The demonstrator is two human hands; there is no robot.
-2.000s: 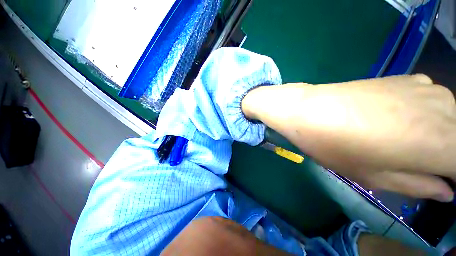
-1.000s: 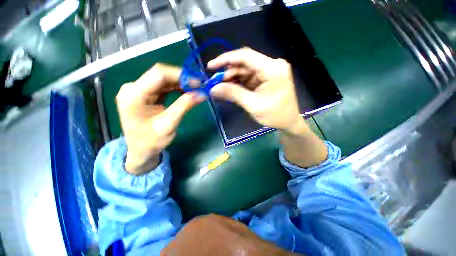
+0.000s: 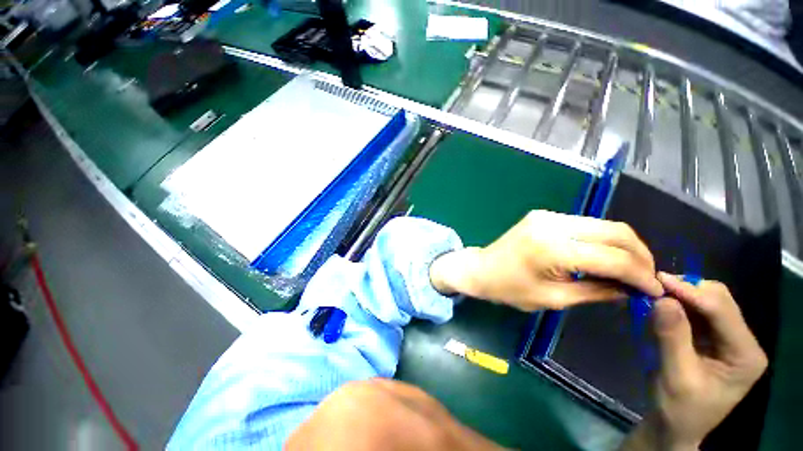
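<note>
My left hand (image 3: 559,260) and my right hand (image 3: 709,352) meet at the fingertips over the black panel, both pinching a thin blue strip (image 3: 644,308). Parts of the strip show below and beside the fingertips; the rest is hidden by the fingers. The black panel (image 3: 599,357) lies on the green surface at the right, with a blue front edge (image 3: 544,339) along its left side. A yellow-handled cutter (image 3: 487,360) with a silver blade lies on the green surface left of the panel, touched by neither hand.
A white-topped unit (image 3: 282,163) with a blue edge sits partly in bubble wrap (image 3: 352,207) at the left. Metal rollers (image 3: 607,101) run behind the bench at the upper right. Dark items (image 3: 304,40) and a white sheet (image 3: 456,28) lie at the back. A red line (image 3: 70,343) marks the floor.
The view has turned left since one second ago, so the panel now shows at the right. The hands stay together on the blue strip, which is bunched lower instead of looped above them.
</note>
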